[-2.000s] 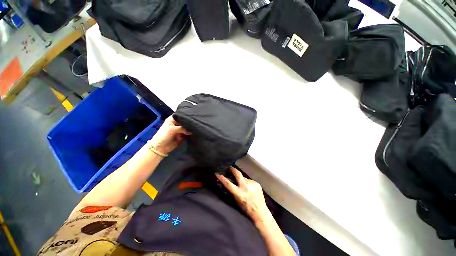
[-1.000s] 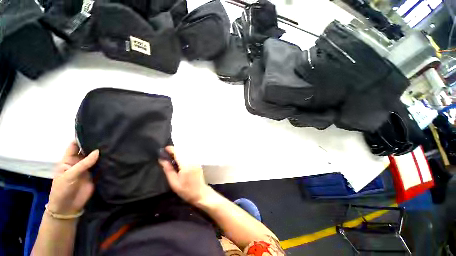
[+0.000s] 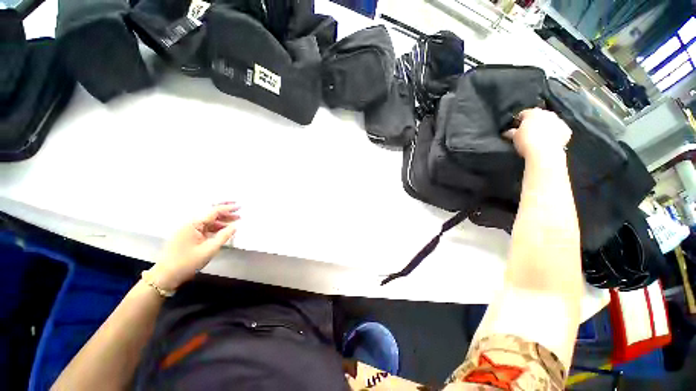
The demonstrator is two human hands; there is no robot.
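Observation:
My right hand (image 3: 540, 131) reaches to the pile of black bags (image 3: 488, 114) on the right of the table, its fingers pinched on the black cloth of a top bag. Its thumb and fingertips are partly hidden in the cloth. A dark strap (image 3: 429, 250) trails from the pile onto the white table. My left hand (image 3: 197, 246) is over the table's front edge, empty, with fingers apart. The snips do not show.
Black bags, one with a white label (image 3: 267, 79), lie along the far side of the white table (image 3: 191, 160). A blue bin (image 3: 84, 305) is at lower left. A round blue thing (image 3: 372, 347) is below the table edge. A red and white item (image 3: 641, 321) is at lower right.
The black bag that both hands held over the table edge is gone from them. My right hand has moved far right onto the pile. My left hand has opened. The strap now trails out.

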